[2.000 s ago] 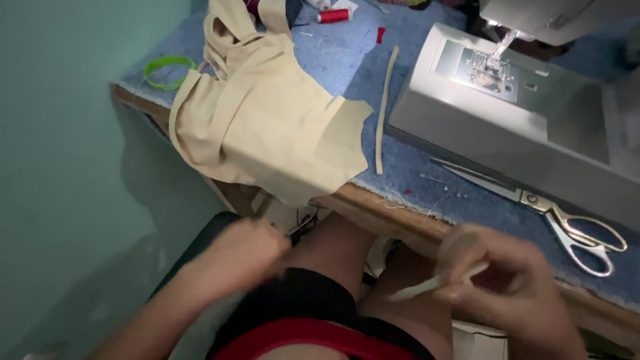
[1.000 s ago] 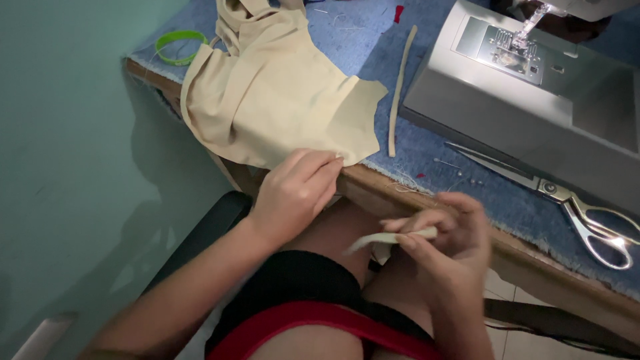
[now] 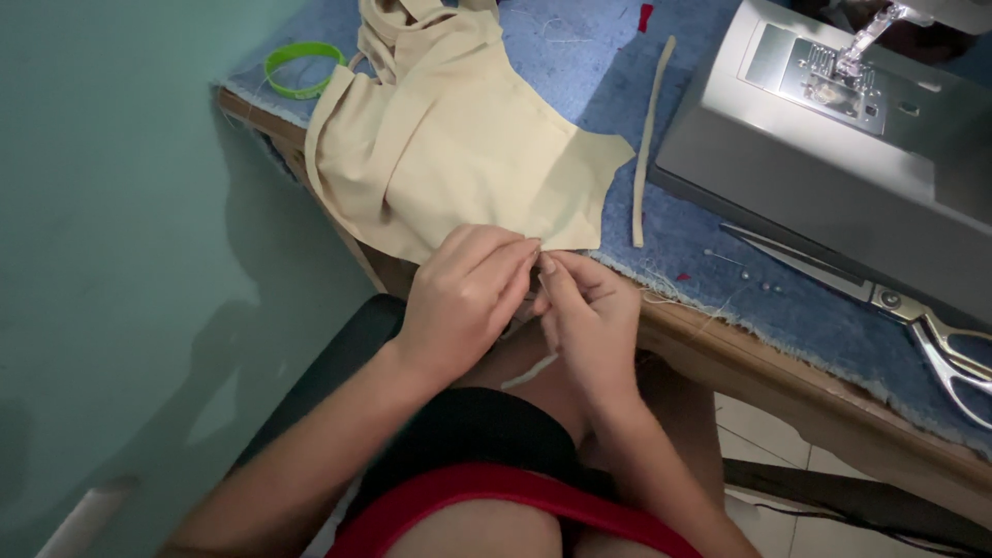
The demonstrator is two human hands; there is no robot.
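Observation:
Beige fabric [image 3: 480, 155] lies in folds over the table's near edge. My left hand [image 3: 469, 298] pinches at its lower edge, thumb and fingers closed together. The fingertips of my right hand [image 3: 585, 310] meet those of the left there. From under the right hand a narrow pale fabric strip [image 3: 529, 373] hangs over the lap; its upper part is hidden by the fingers. A second beige strip [image 3: 651, 139] lies lengthwise on the blue denim cloth, between the beige fabric and the sewing machine [image 3: 806, 147].
Fabric scissors [image 3: 891, 298] lie half-spread in front of the machine, with several pins [image 3: 745, 275] and loose threads close by. A green wristband [image 3: 304, 71] rests at the table's left corner. The wooden table edge [image 3: 697, 333] runs past the right forearm, and a wall [image 3: 116, 194] stands at left.
My right hand has moved up and left, bringing the strip to my left hand at the fabric's lower edge. My left hand had moved up to that edge by the middle frame.

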